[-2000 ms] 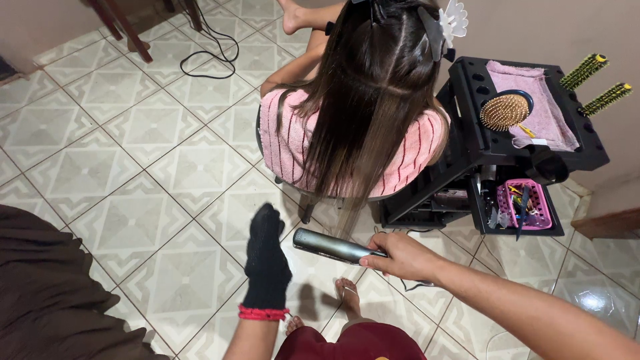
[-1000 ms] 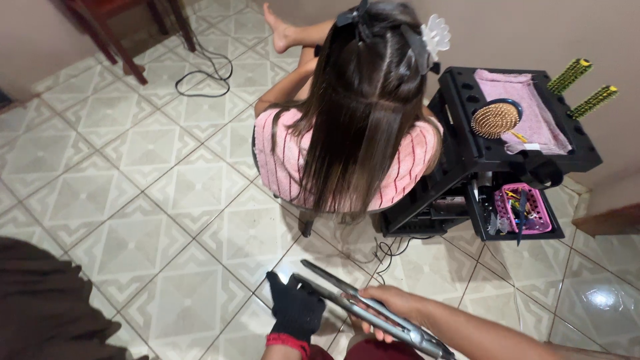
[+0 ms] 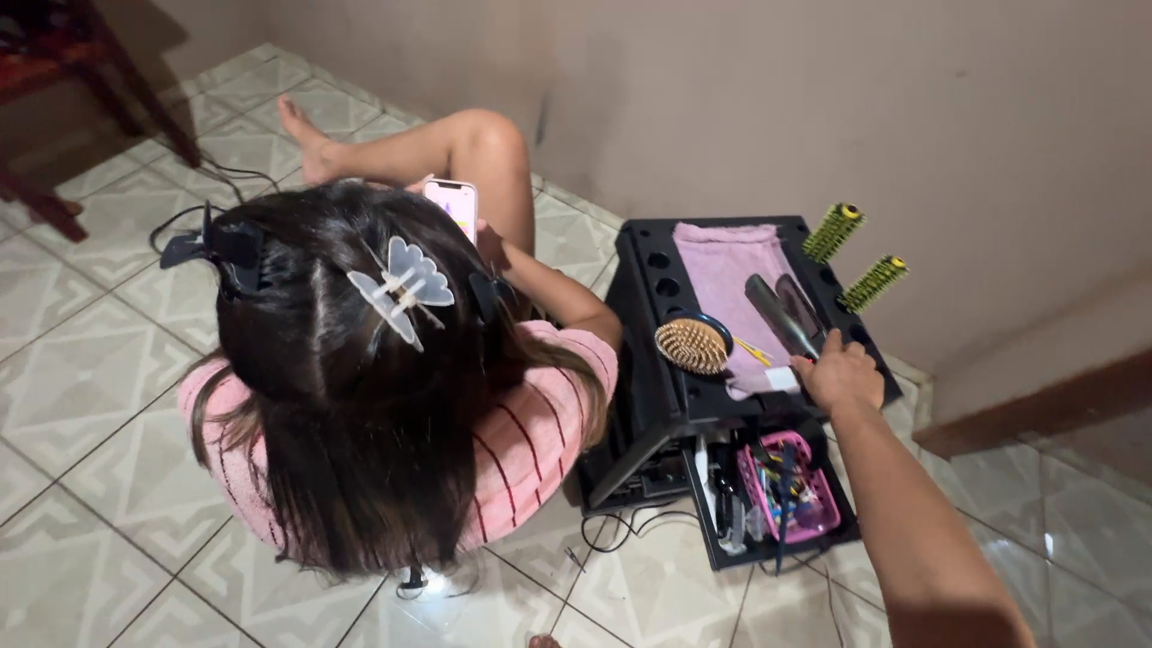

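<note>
My right hand [image 3: 841, 373] is at the handle end of a dark hair straightener [image 3: 781, 315], which lies on a pink towel [image 3: 720, 261] on top of a black salon trolley [image 3: 643, 306]. The fingers partly cover the handle. My left hand is outside the frame. A seated person in a striped pink shirt has long dark hair [image 3: 360, 468], parted at the back. A clear butterfly claw clip [image 3: 402, 290] and a black claw clip [image 3: 236, 254] hold the upper hair. Left of the straightener lies a paddle brush [image 3: 693, 346] with wooden bristles.
Two green-bristled round brushes [image 3: 834, 232] stand at the trolley's right edge. The lower drawer holds a pink basket [image 3: 751, 481] of small items. Cables [image 3: 621, 533] lie on the tiled floor by the trolley. The seated person holds a phone [image 3: 452, 209]; a red wooden chair [image 3: 135, 90] stands upper left.
My right hand and the straightener have moved from behind the seated person to the trolley top. My gloved left hand has left the view. The view has shifted closer to the seated person's head.
</note>
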